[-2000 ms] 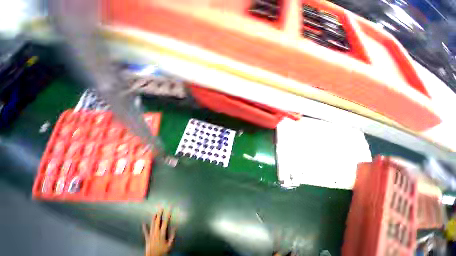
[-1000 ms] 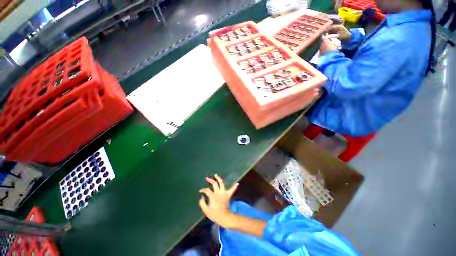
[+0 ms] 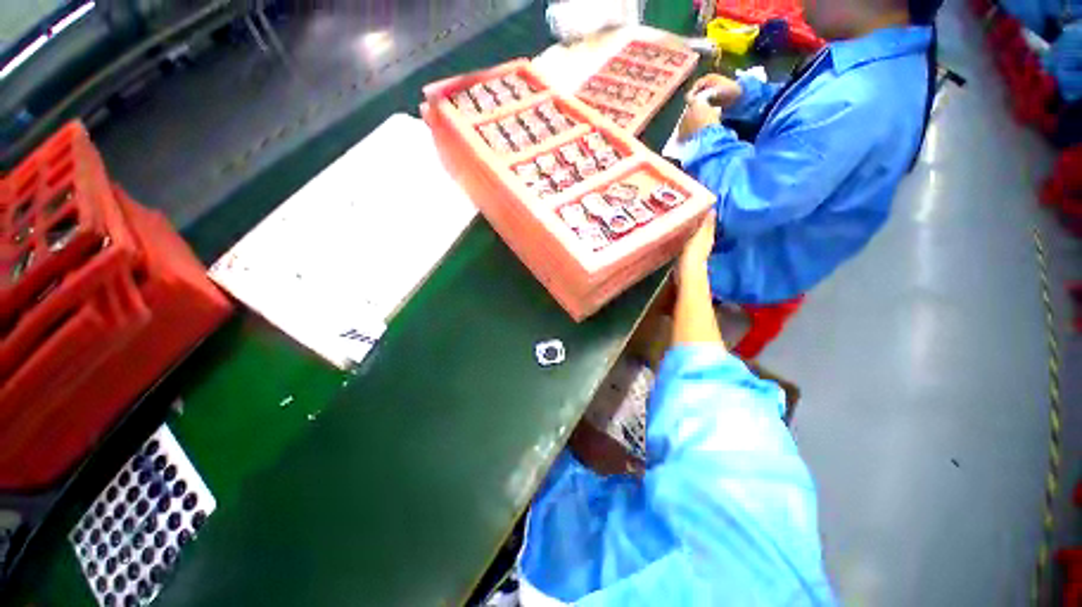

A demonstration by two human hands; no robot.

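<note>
My right hand [image 3: 697,251] reaches to the near right corner of the stacked four-section parts tray [image 3: 570,267]; its fingers are partly hidden there, so I cannot tell if they grip it. The tray's bays hold loose small housings. One small squarish housing with a dark round centre [image 3: 549,352] lies on the green bench, left of my forearm. A white sheet with rows of dark circles [image 3: 142,522] lies at the lower left. My left hand is not in view.
A large white board [image 3: 356,237] lies left of the tray. Deep red trays [image 3: 154,273] are stacked at the left. Another parts tray [image 3: 641,83] is behind, by a worker in blue [image 3: 819,154]. A carton [image 3: 623,397] is partly visible below the bench edge [image 3: 570,433].
My right hand has moved from open above the near bench edge, out to the right, to the tray corner. The view has shifted somewhat, and my sleeve now hides much of the carton.
</note>
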